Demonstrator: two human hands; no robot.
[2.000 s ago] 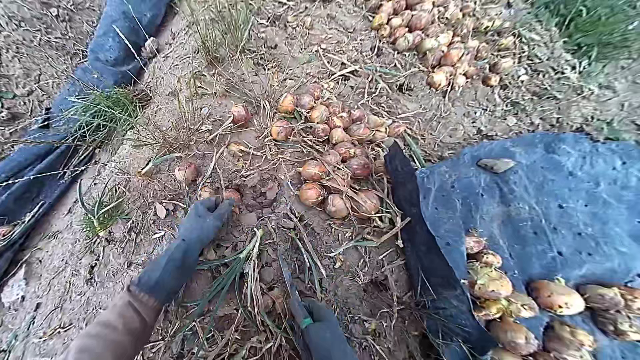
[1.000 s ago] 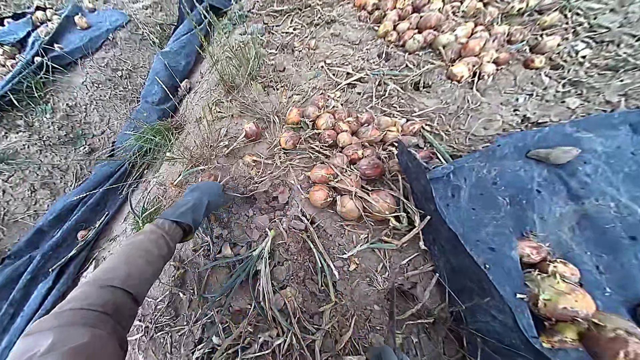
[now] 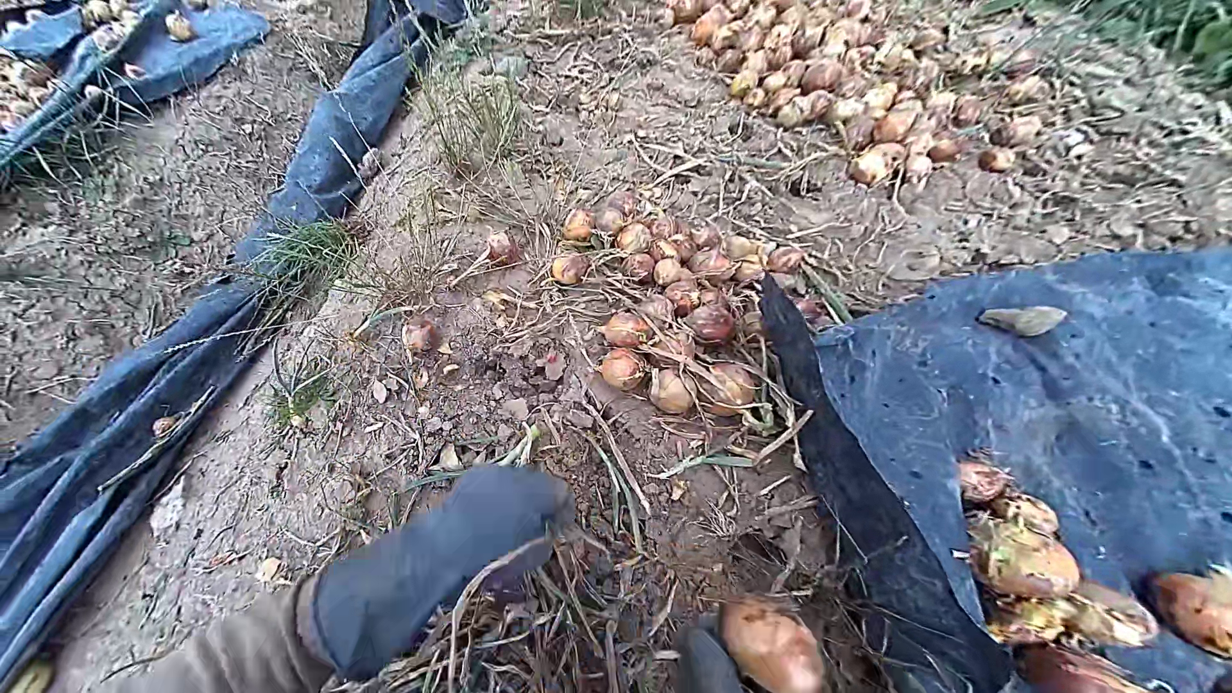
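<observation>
My left hand (image 3: 448, 563), in a dark blue-grey glove, reaches over dry onion leaves (image 3: 577, 626) at the lower middle; its fingertips are blurred and I cannot tell what they touch. At the bottom edge a small part of my gloved right hand (image 3: 707, 664) shows against an onion (image 3: 772, 643); most of that hand is cut off. Beyond my hands a heap of onions (image 3: 683, 289) lies on the soil, with single onions (image 3: 421, 334) to its left.
A dark blue sheet (image 3: 1088, 385) with a stone (image 3: 1023, 320) and several onions (image 3: 1025, 558) covers the right side. Another folded sheet (image 3: 318, 164) runs diagonally on the left. A larger onion pile (image 3: 837, 77) lies at the top, beside green grass (image 3: 1145, 24).
My left hand has moved from the bare soil at the left to the dry leaves nearer me. A knife seen in my right hand two seconds ago is out of sight; an onion now shows there.
</observation>
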